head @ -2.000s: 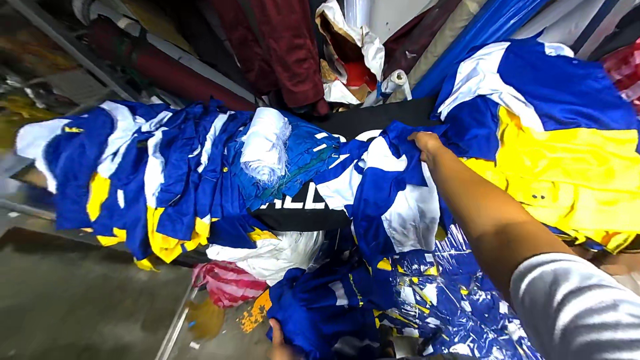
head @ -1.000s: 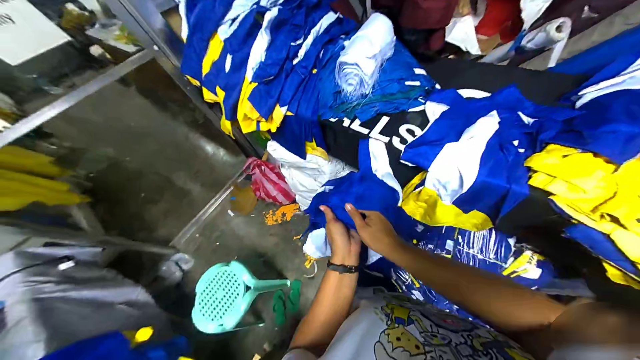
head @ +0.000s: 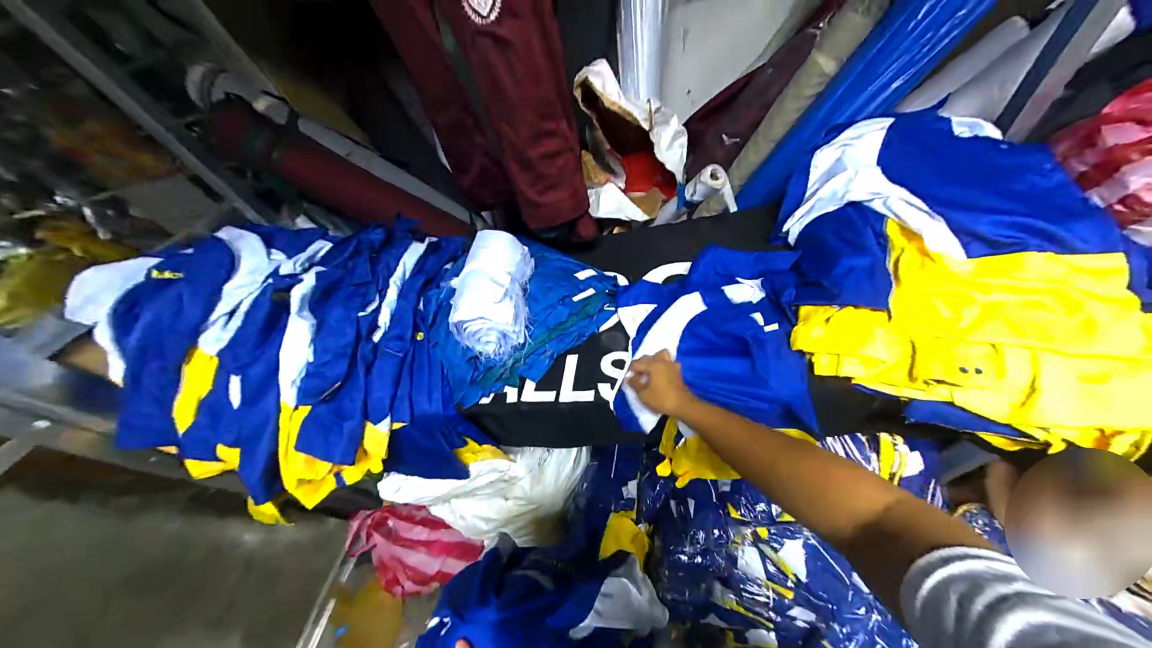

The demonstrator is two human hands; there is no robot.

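Observation:
My right hand (head: 659,382) is on the left edge of a blue and white fabric piece (head: 733,346) with its fingers closed on it, over a black cloth (head: 531,418) bearing white letters. Only a fingertip of my left hand (head: 463,643) shows at the bottom edge, against a blue and white fabric piece (head: 531,598); its grip is hidden. Left of the black cloth lie overlapping blue, white and yellow garment pieces (head: 346,342). A white fabric roll (head: 492,292) rests on blue fringed fabric (head: 562,310). Blue fabric (head: 999,198) and folded yellow fabric (head: 1008,333) lie at the right.
Fabric rolls (head: 333,166) and a hanging maroon garment (head: 513,108) stand behind the work surface. Beneath its front edge are a white bag (head: 504,490), a red and white plastic bag (head: 409,549) and clear-wrapped blue, white and yellow bundles (head: 765,567). Part of a person shows at the lower right.
One second ago both hands were together at a blue piece near the front edge; now my right hand is on the black cloth's pile and my left is low. The view has swung.

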